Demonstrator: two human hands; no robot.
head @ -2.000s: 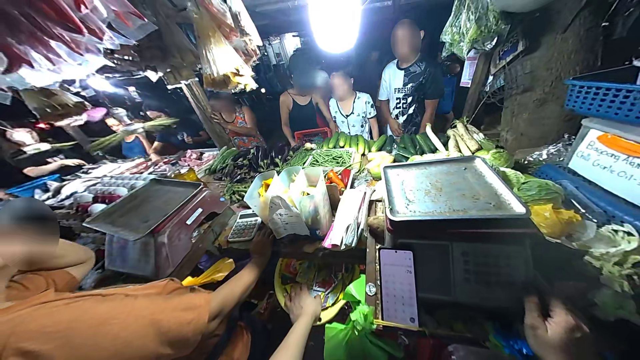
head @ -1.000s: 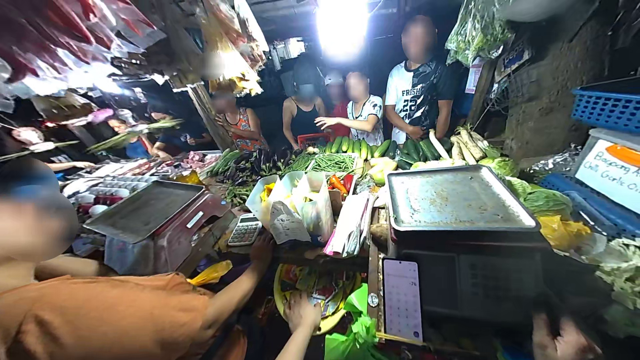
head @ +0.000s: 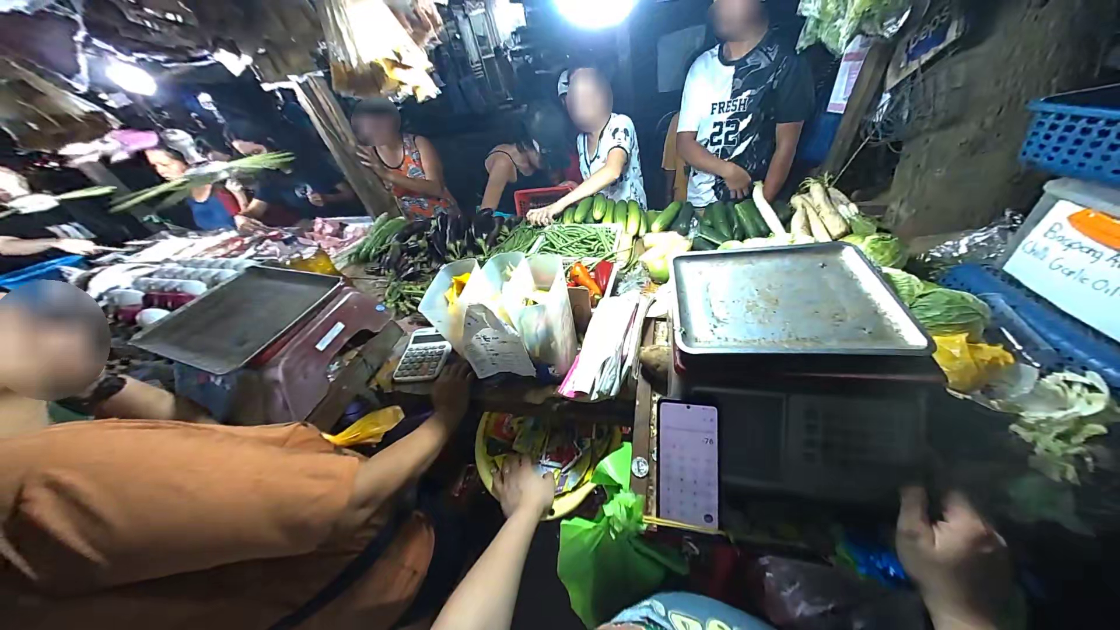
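Observation:
My left hand (head: 523, 486) rests in a yellow basin (head: 570, 505) among small colored packets; whether it grips one cannot be told. A green plastic bag (head: 612, 542) hangs just right of it. My right hand (head: 952, 534) is at the lower right, dim and blurred, with its fingers partly curled near the weighing scale's dark body (head: 814, 437); whether it holds something is unclear. A steel tray (head: 796, 297) tops that scale. Between my hands lies a phone (head: 689, 464) with a calculator on its screen. Left of the stacked paper bags (head: 604, 346) stand plastic containers (head: 542, 319).
At left a co-worker in an orange shirt (head: 175, 499) has a hand (head: 452, 394) beside a calculator (head: 423, 355). A second scale (head: 254, 319) stands beyond. Cucumbers (head: 604, 210), green beans (head: 573, 241) and cabbages (head: 949, 311) lie ahead. Several people stand across the stall.
Across the stall, a person in a white patterned top now reaches down to the vegetables; one second ago that arm was stretched out sideways. My left hand has stayed in the basin.

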